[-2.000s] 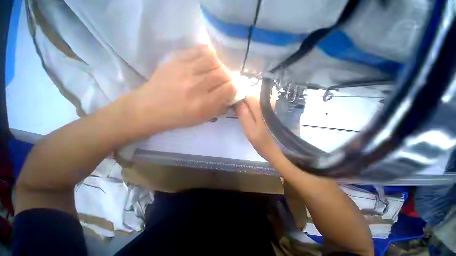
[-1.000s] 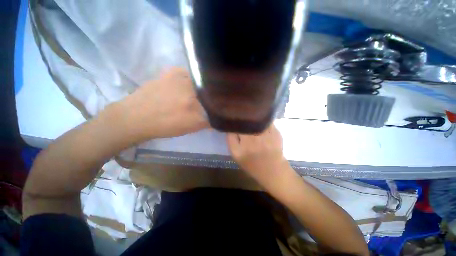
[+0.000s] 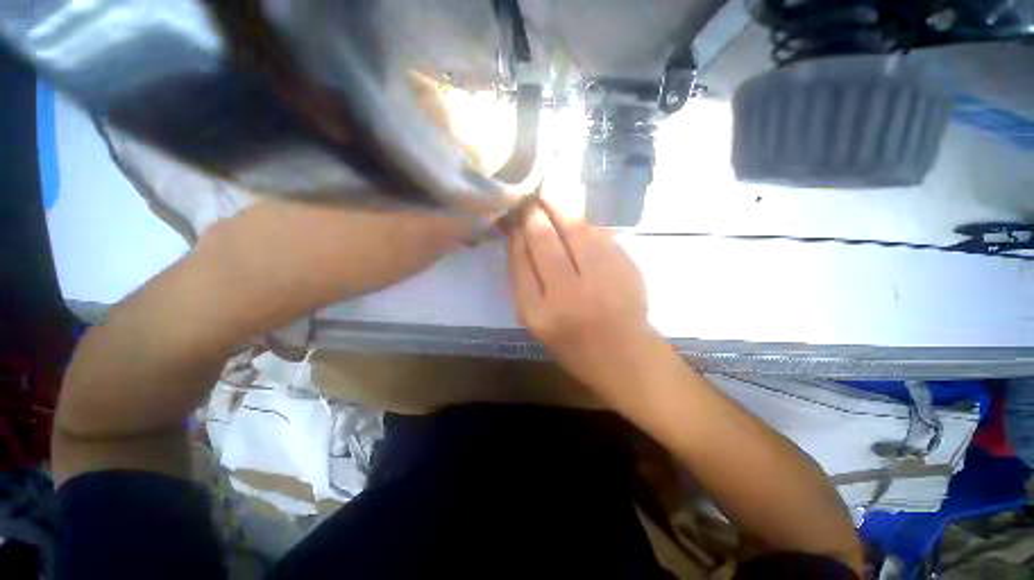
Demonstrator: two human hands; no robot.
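The white cloth lies left of the needle area, mostly hidden by a blurred chrome guard close to the camera. A small tan-brown edge shows at the fingertips, just in front of the bright lamp glare. My right hand pinches this edge, its fingers pointing at the presser foot area. My left hand lies to the left with its fingertips close to the right ones; the guard covers part of it, so its grip is hidden. Needle and presser foot are lost in the glare.
The machine's grey ribbed knob hangs at the upper right. The white table has a grey ribbed front edge. Crumpled white cloth with tan edges lies below at left; more white cloth and blue material lie below at right.
The machine parts have shifted in view with the head; the chrome guard now covers the upper left. My right fingertips and the tan edge show again beside the lamp glare.
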